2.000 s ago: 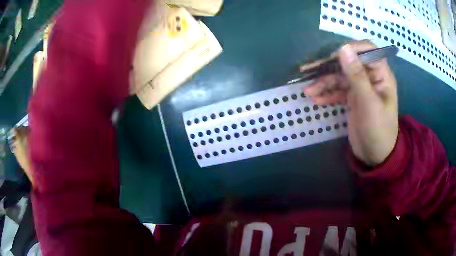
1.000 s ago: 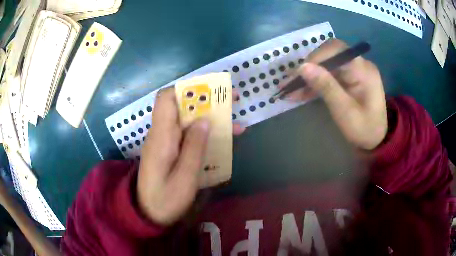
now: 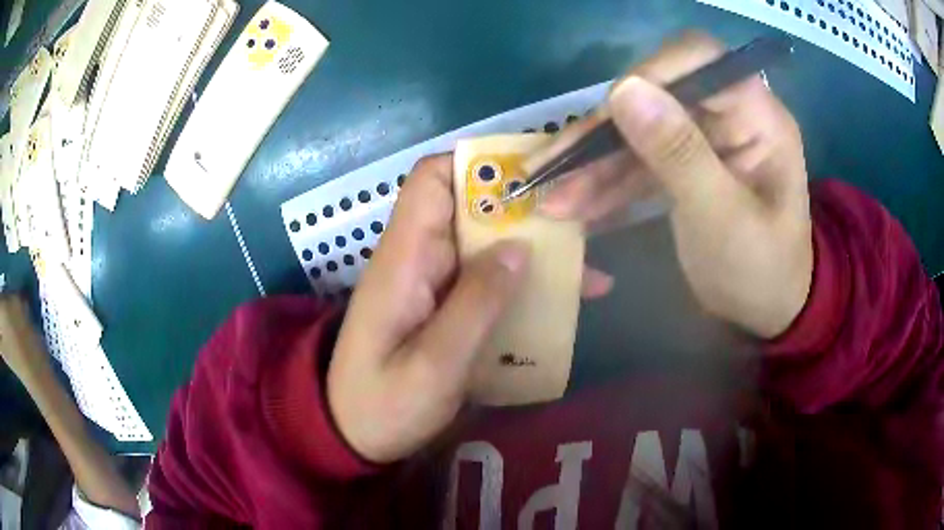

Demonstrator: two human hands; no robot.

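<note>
My left hand (image 3: 424,311) holds a cream phone back cover (image 3: 538,300) upright, thumb across its face. The yellow camera area (image 3: 497,188) at its upper end shows dark round spots with pale rims. My right hand (image 3: 714,166) grips dark tweezers (image 3: 621,126); their tips are at the camera area, near its lower spots. Whether the tips hold a piece cannot be told. The white sheet of dots (image 3: 347,223) lies behind the cover and both hands, partly hidden by them.
A single cover (image 3: 243,114) lies at the upper left, beside stacked back covers (image 3: 140,93). Spare carrier sheets (image 3: 838,36) are at the upper right. A thin pale line (image 3: 245,248) runs on the table. Another person's arm (image 3: 62,414) is at the lower left.
The tweezers have moved from the dotted sheet up and left to the cover's camera area. The left hand and cover now appear farther right, and the surroundings have shifted in view.
</note>
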